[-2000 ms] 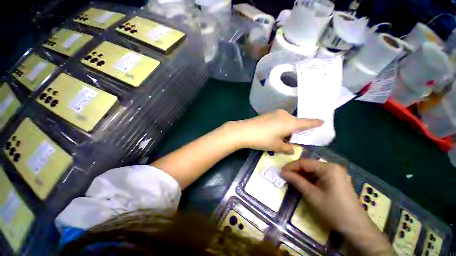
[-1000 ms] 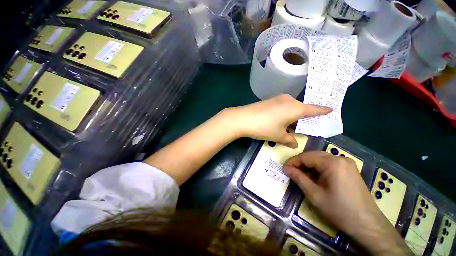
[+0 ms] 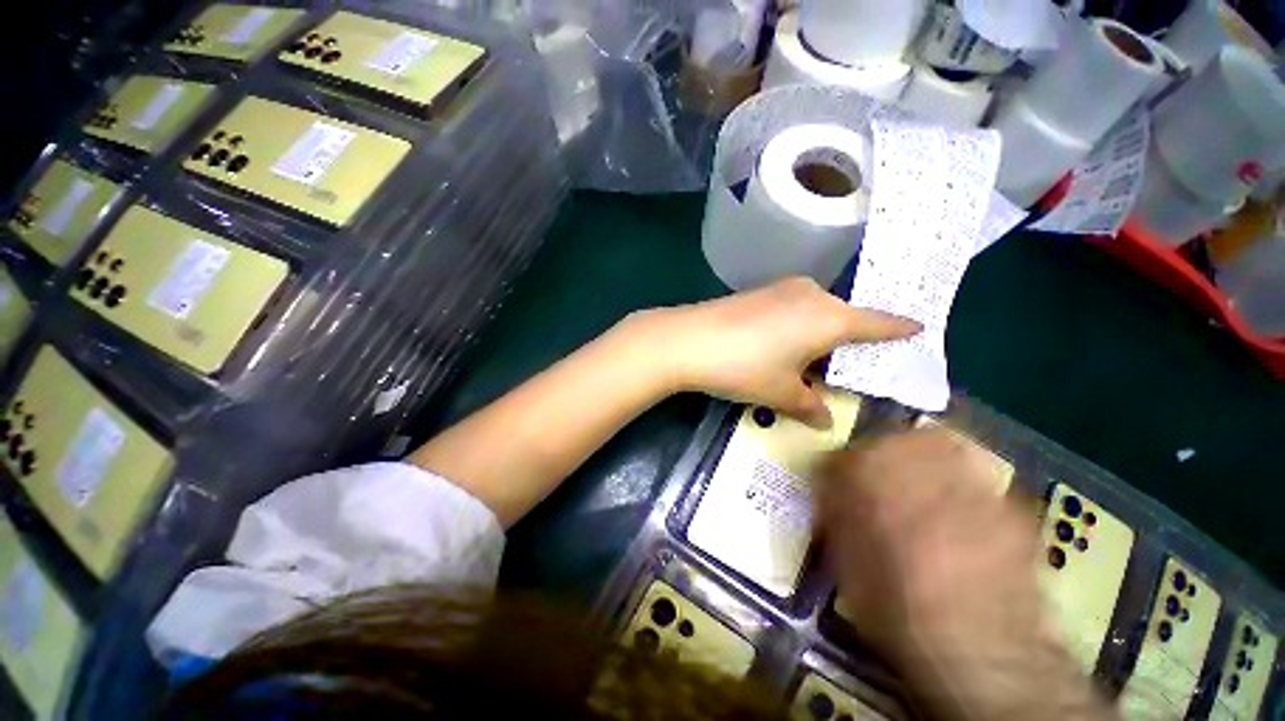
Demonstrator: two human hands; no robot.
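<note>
A pale yellow phone or back cover (image 3: 754, 514) lies in a pocket of the plastic tray (image 3: 658, 542), with a white printed label (image 3: 772, 490) on it. My left hand (image 3: 768, 345) reaches over its camera end, index finger extended onto the printed label strip (image 3: 923, 254), thumb over the phone's top edge. The strip hangs from a large label roll (image 3: 754, 211). My right hand (image 3: 937, 542) is motion-blurred just right of the label, over the neighbouring pocket; its fingers cannot be made out, nor whether they hold anything.
A tall stack of filled trays (image 3: 423, 268) stands at the left. Other white label rolls (image 3: 1078, 92) and a red bin (image 3: 1205, 289) are at the far right. A clear plastic bag (image 3: 634, 106) lies behind the stack. A paper scrap (image 3: 1185, 455) lies on the green top.
My right hand's fingertips have shifted slightly right from the label, and the hand is now blurred. My left hand stays over the phone's top, and the label lies on the phone.
</note>
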